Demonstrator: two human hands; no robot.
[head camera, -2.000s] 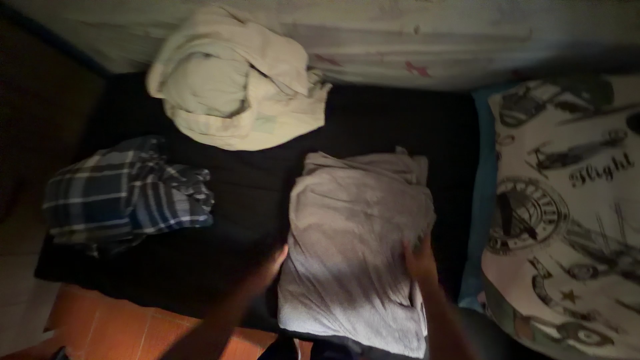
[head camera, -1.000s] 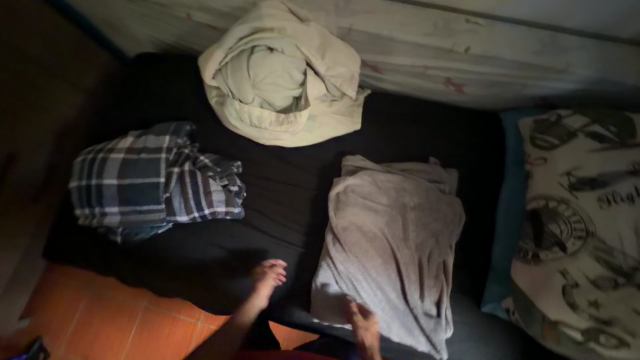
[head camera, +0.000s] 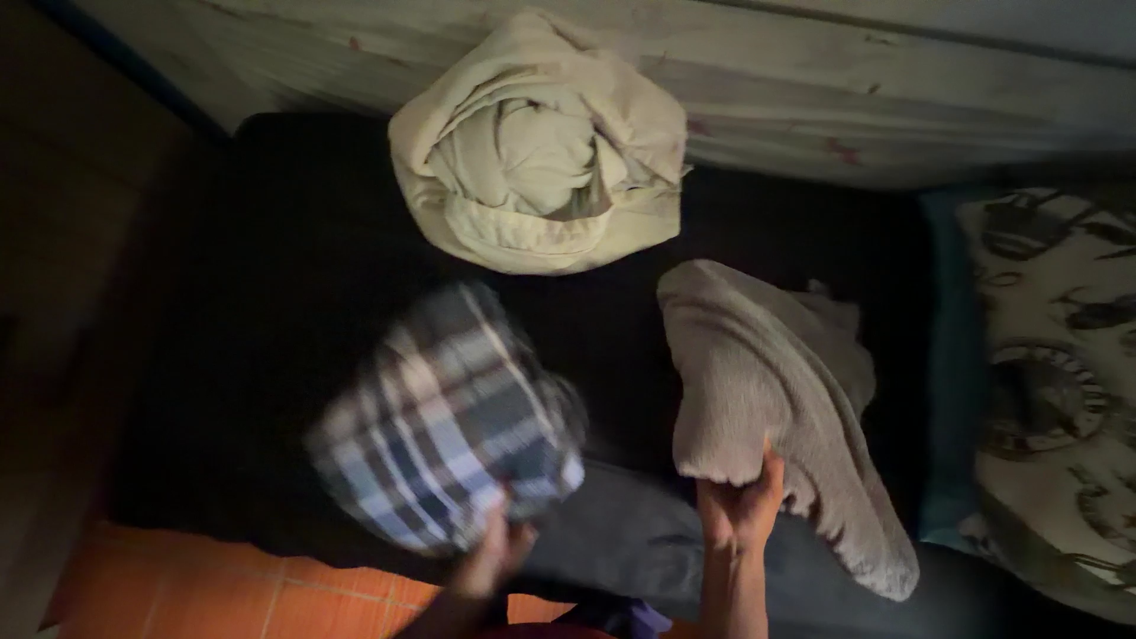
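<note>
At the lower middle, my left hand (head camera: 499, 546) grips the near edge of a folded plaid cloth (head camera: 444, 417) in blue, grey and white, which is blurred by motion. To its right, my right hand (head camera: 745, 506) is under the near edge of a folded grey cloth (head camera: 754, 382), its fingers partly hidden by the fabric. The grey cloth droops toward the lower right. A bundled cream cloth (head camera: 541, 151) lies beyond both hands on the black-covered bed (head camera: 266, 311).
A printed pillow (head camera: 1056, 382) with a teal edge lies at the right. Behind the bed is a pale wall (head camera: 799, 98) with reddish marks. Orange floor tiles (head camera: 222, 581) show along the near left edge.
The plaid cloth, lying at the left before, is now gripped by my left hand and nearer the grey cloth. My right hand has gone under the grey cloth's edge, lifting part of it.
</note>
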